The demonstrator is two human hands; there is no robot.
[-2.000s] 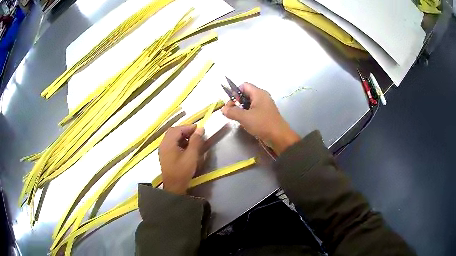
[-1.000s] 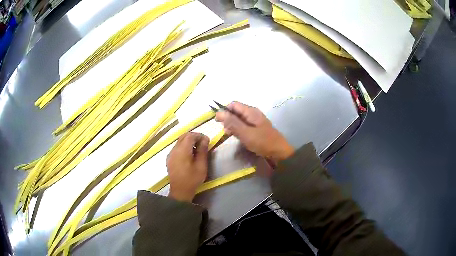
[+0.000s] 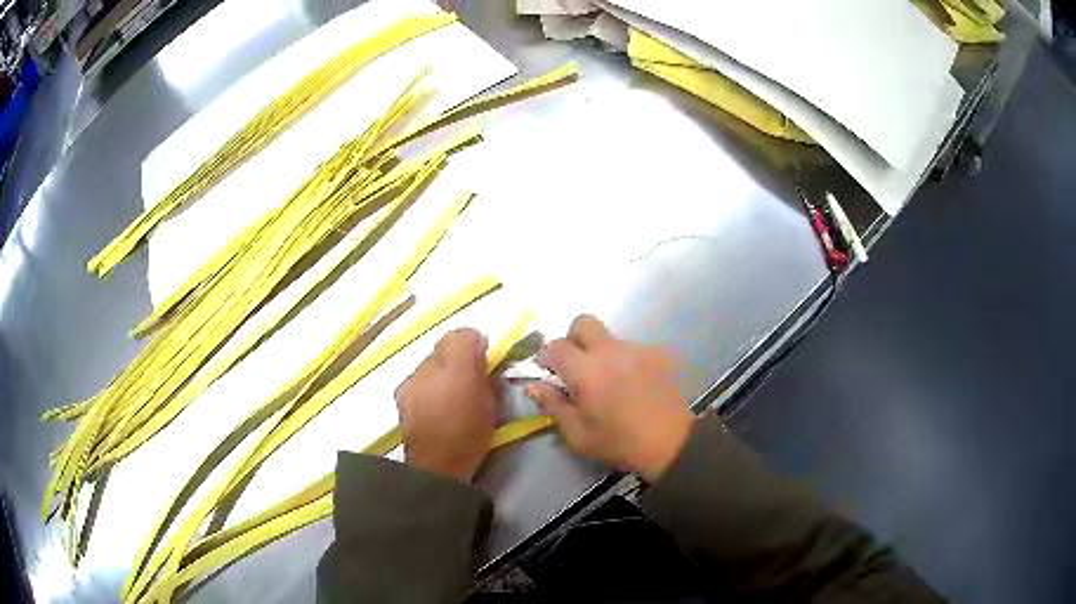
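Observation:
My left hand [image 3: 448,405] is closed on a yellow strap [image 3: 510,342], whose end sticks up past the fingers. My right hand [image 3: 614,395] holds small thread snips [image 3: 529,375] close to the strap, right beside my left hand. The snips are blurred and partly hidden by the fingers. Another yellow strap [image 3: 519,432] passes under my hands near the table's front edge. More loose straps [image 3: 342,375] lie to the left of my left hand.
A bundle of yellow straps [image 3: 230,277] lies on the left, partly on a white sheet [image 3: 177,177]. Red-handled snips [image 3: 822,234] and a white-handled tool [image 3: 845,227] lie at the right table edge. White boards [image 3: 826,83] cover yellow pieces [image 3: 708,92] at the back right.
My right hand has moved down and nearer my left hand with the snips. A strap end now lies free on the table beyond my left hand.

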